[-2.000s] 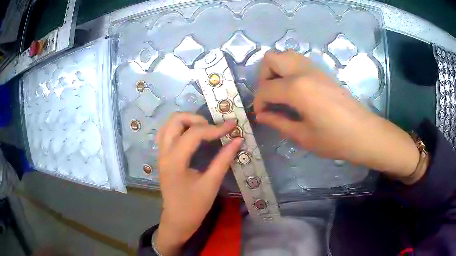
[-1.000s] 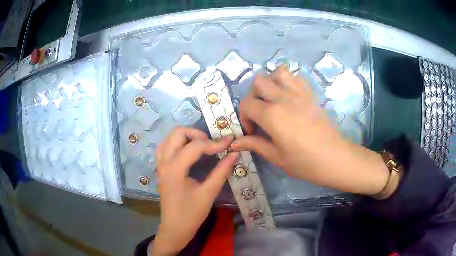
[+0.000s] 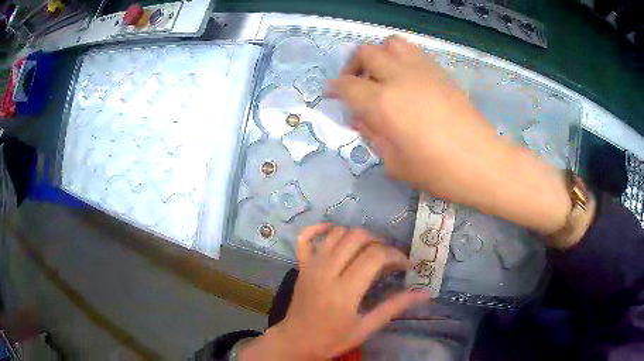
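A clear blister tray [image 3: 311, 204] lies in front of me. Three small round coppery components [image 3: 268, 168] sit at its left side. A narrow pale strip fixture [image 3: 431, 243] lies across the tray; its upper part is hidden under my right forearm. The seats that show on it look pale, without coppery discs. My left hand [image 3: 339, 289] is at the tray's near edge, thumb and fingers apart, tips beside the strip's lower left edge. My right hand [image 3: 416, 113] is over the upper tray, blurred, fingers bent; whether it holds a part cannot be told.
A whitish blister tray [image 3: 138, 141] lies at the left. A panel with a red button [image 3: 135, 15] is at the upper left, with blue bins [image 3: 44, 88] below it. Another strip with round seats [image 3: 494, 15] lies on the green bench behind. A parts board [image 3: 633, 176] is cut off at right.
The view has shifted left, so the trays appear further right. My right hand has left the strip's middle for the upper left tray. My left fingers have opened and moved down along the strip.
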